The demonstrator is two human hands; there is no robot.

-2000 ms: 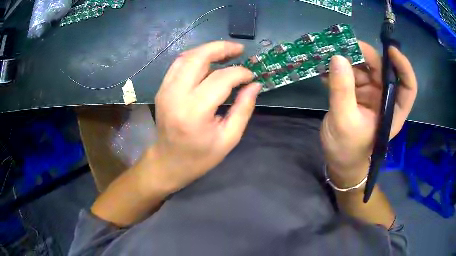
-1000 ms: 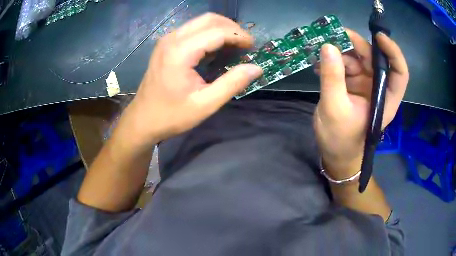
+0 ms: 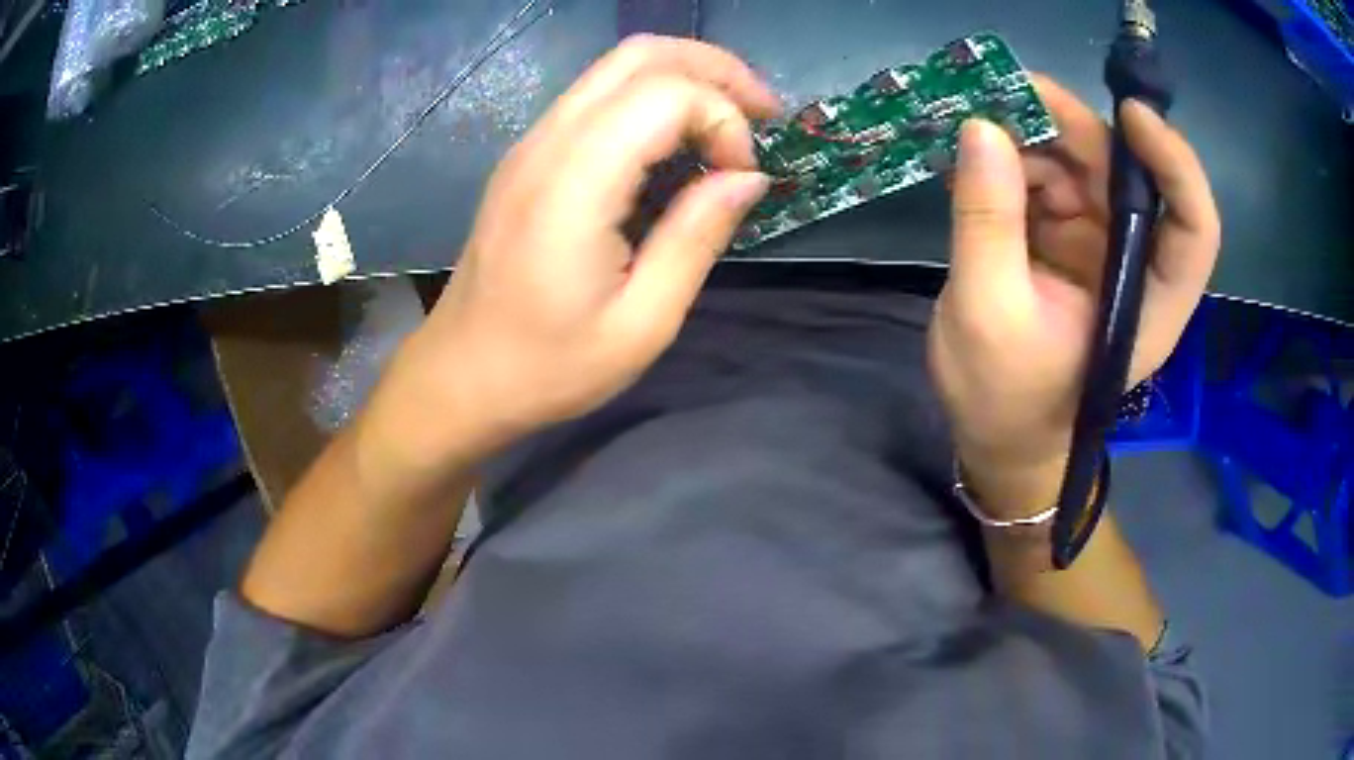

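A green PCB panel (image 3: 891,126) is held up above the bench's near edge, tilted with its right end higher. Small dark components and a thin red line show on its face. My right hand (image 3: 1039,297) grips the panel's right end between thumb and fingers. The same hand holds the black soldering iron (image 3: 1126,238), its metal collar pointing up and its tip out of the picture. My left hand (image 3: 594,238) is at the panel's left end, thumb and forefinger pinched together over it. What lies between these fingertips is too small to tell.
Solder wire (image 3: 431,112) curves over the dark green bench (image 3: 89,223) at left. A cream pointed scrap (image 3: 331,247) lies at the near edge. Plastic packaging (image 3: 101,52) and more green panels (image 3: 201,37) are far left. A cardboard box (image 3: 267,386) is below; blue plastic is at right.
The panel and both hands have shifted slightly left and up in the picture since the first frame. My left thumb and forefinger, apart earlier, have closed together at the panel's left end.
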